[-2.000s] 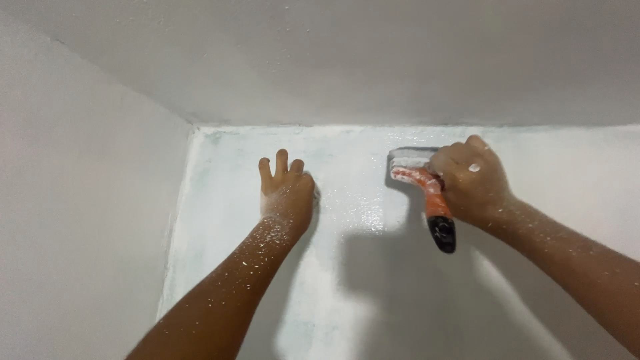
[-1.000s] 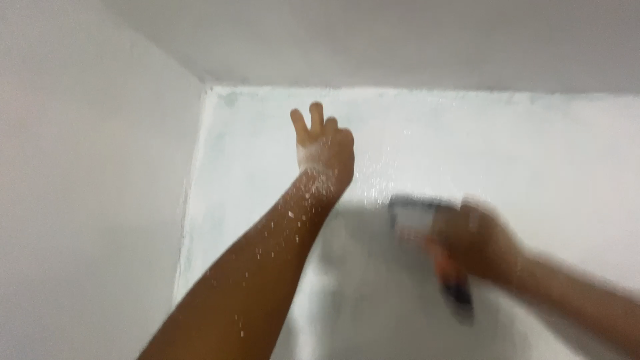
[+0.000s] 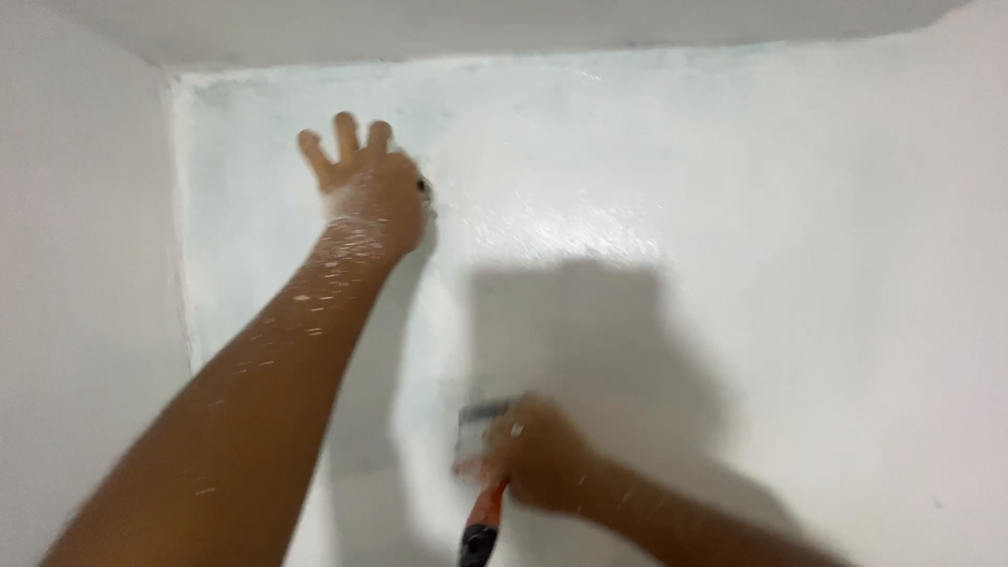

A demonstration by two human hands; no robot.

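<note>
My right hand [image 3: 539, 457], low and right of centre, grips a wide paintbrush [image 3: 484, 504] with a red-orange and black handle. Its dark bristles are up against the white wall [image 3: 787, 236], and the brush is blurred. Higher up and to the left, my left hand [image 3: 366, 189] is at the wall with three fingers raised and spread. A small dark thing [image 3: 425, 189] shows at that hand's right edge; what it is and whether the hand holds it cannot be made out. White paint specks cover the left wrist and forearm. Wet paint shines between the hands.
The ceiling [image 3: 504, 27] meets the painted wall along the top. A side wall [image 3: 79, 236] joins it in a corner at the left, with a rough white strip along the joint. Shadows of the head and arms fall across the wall's lower middle.
My right hand has moved down the wall with the paintbrush, from near the ceiling edge two seconds ago. My left hand remains at the upper wall, fingers raised. The view has shifted somewhat.
</note>
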